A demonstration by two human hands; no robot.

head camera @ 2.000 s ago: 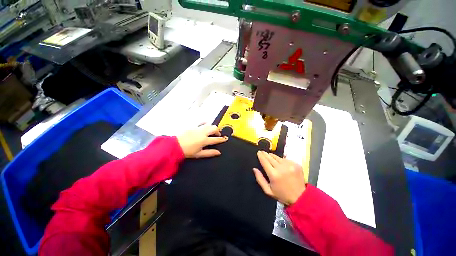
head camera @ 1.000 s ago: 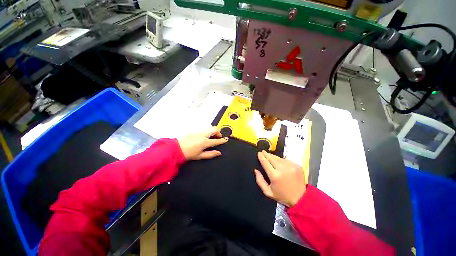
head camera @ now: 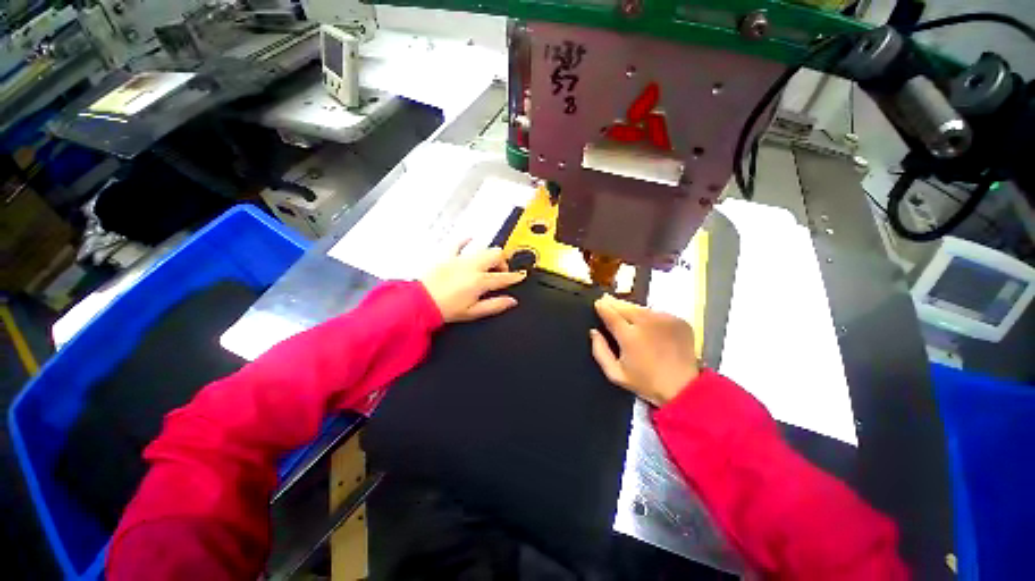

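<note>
The black fabric panel (head camera: 499,409) lies flat over the front of the bed, its far edge at the yellow template (head camera: 546,252). My left hand (head camera: 469,286) rests on the panel's far left edge, fingers apart, the index fingertip beside a dark round hole or disc (head camera: 522,260); I cannot tell which. My right hand (head camera: 649,346) rests on the far right part of the panel, thumb and index finger apart, fingertips at the edge just in front of the needle area (head camera: 605,270). The machine head (head camera: 641,136) hides the template's right part.
A blue bin (head camera: 51,454) with black panels stands at the left, another blue bin (head camera: 993,454) at the right. The white and metal feed plate (head camera: 783,329) surrounds the work. A control panel (head camera: 970,289) is at the right. A green bracket (head camera: 692,16) crosses above the head.
The template and panel have shifted away from me under the head, and both hands have moved forward with them. The template's right-hand round notch is now out of sight. The view has shifted slightly.
</note>
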